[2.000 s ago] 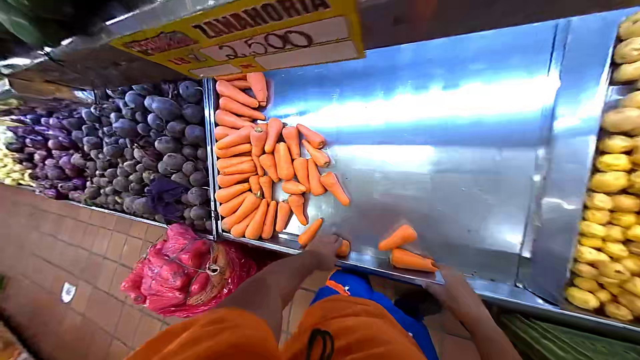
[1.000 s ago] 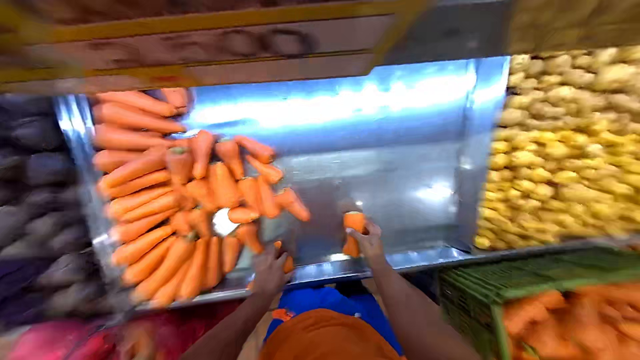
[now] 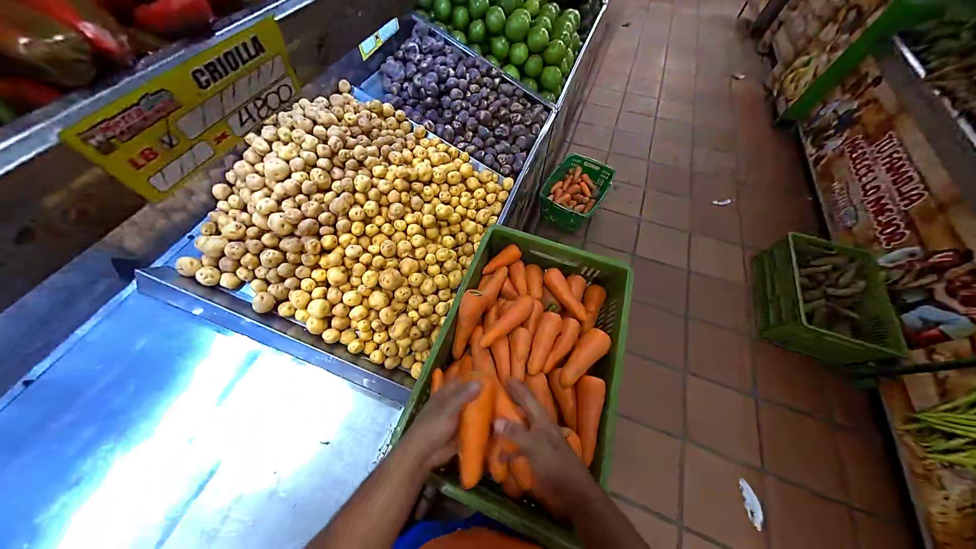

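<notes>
Both hands are inside a green plastic crate (image 3: 621, 305) of carrots (image 3: 545, 339). My left hand (image 3: 442, 419) has its fingers around the upper part of a large carrot (image 3: 476, 435), which points down toward me. Close beside it, my right hand (image 3: 537, 442) is closed over carrots at the near end of the crate; its fingers are slightly blurred, and how many carrots it grips cannot be told. The crate stands against the corner of the metal display, next to a heap of small yellow potatoes (image 3: 381, 252).
A bare metal display tray (image 3: 229, 427) lies at the left. Beyond the potatoes are dark purple produce (image 3: 465, 99) and green avocados (image 3: 518, 27). A small green basket (image 3: 568, 217) and another green crate (image 3: 831, 343) stand along the tiled aisle (image 3: 663, 252).
The view has swung far to the right. My hands have left the carrot display tray, where they were handling carrots, and are now among the carrots in the green crate.
</notes>
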